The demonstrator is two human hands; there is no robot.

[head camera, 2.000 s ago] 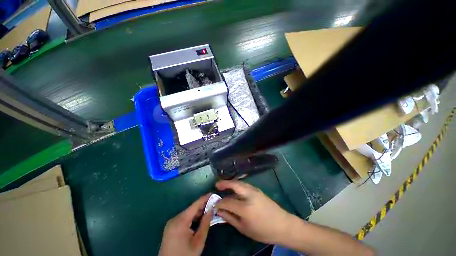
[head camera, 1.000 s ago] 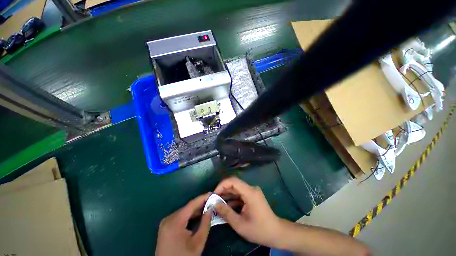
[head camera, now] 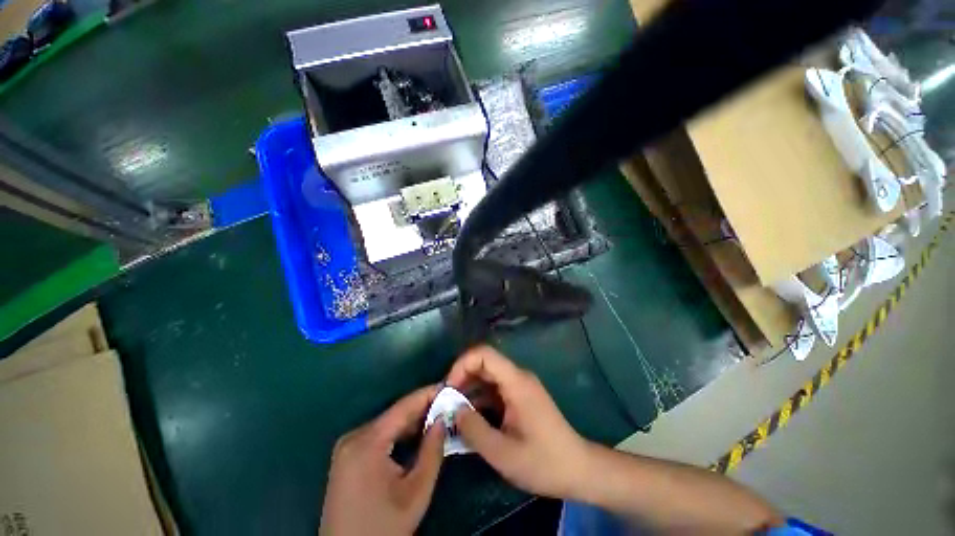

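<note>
A small white pointed ear shell [head camera: 450, 403] with a small dark detail inside is held between my two hands, over the dark green bench top. My left hand [head camera: 390, 461] grips its left side with thumb and fingers. My right hand [head camera: 518, 424] grips its right side, the thumb on its face. The fingers hide much of it, so any headband part joined to it cannot be told. A thick black cord or strap [head camera: 586, 136] runs from the upper right down to a dark, blurred object [head camera: 529, 295] just beyond my hands.
The silver-white screw feeder [head camera: 398, 147] stands beyond my hands by a blue tray [head camera: 281, 230] with tiny screws. Cardboard sheets [head camera: 775, 199] at right carry white headbands [head camera: 859, 141] with dark wires. More cardboard [head camera: 73, 440] lies at left. A thin black cord crosses the bench.
The view has shifted, so the feeder and tray sit higher in the picture. Both hands still hold the white shell, with small finger shifts around it.
</note>
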